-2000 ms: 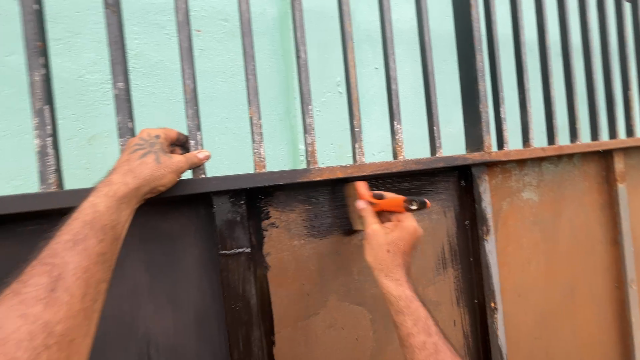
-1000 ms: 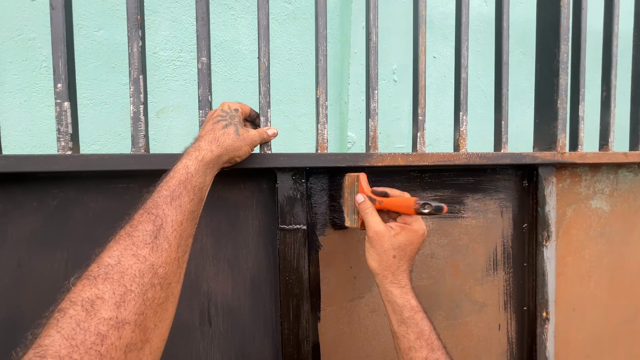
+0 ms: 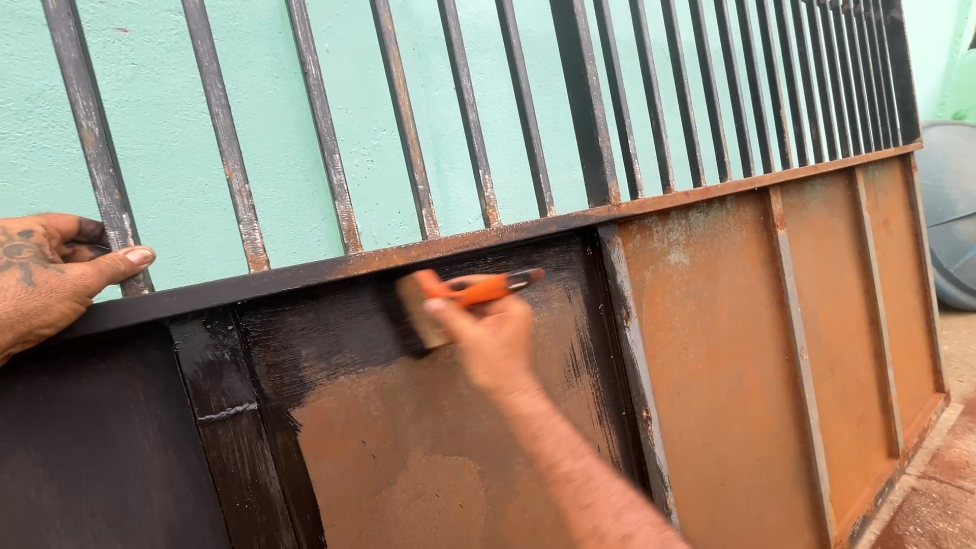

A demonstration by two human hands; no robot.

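Observation:
My right hand (image 3: 488, 335) grips the orange handle of a wide paintbrush (image 3: 427, 313), blurred by motion, with its bristles against the upper part of a rusty metal gate panel (image 3: 389, 450). Black paint covers the top band and side edges of that panel. At the left edge, my left hand (image 3: 53, 271) has its thumb and fingers around the foot of a vertical metal bar (image 3: 99, 152), just above the gate's horizontal rail (image 3: 229, 286). The rail is black on the left and rusty farther right.
Rusty panels (image 3: 717, 343) with upright ribs extend right, and a black-painted panel (image 3: 99, 442) lies at the left. Behind the bars stands a mint-green wall (image 3: 175, 152). A blue-grey rounded container (image 3: 949, 206) is at the far right, above reddish paving (image 3: 934, 503).
The brush in my right hand has moved right along the panel from near its left edge. More black paint shows along the panel's top. The view has swung right and tilted.

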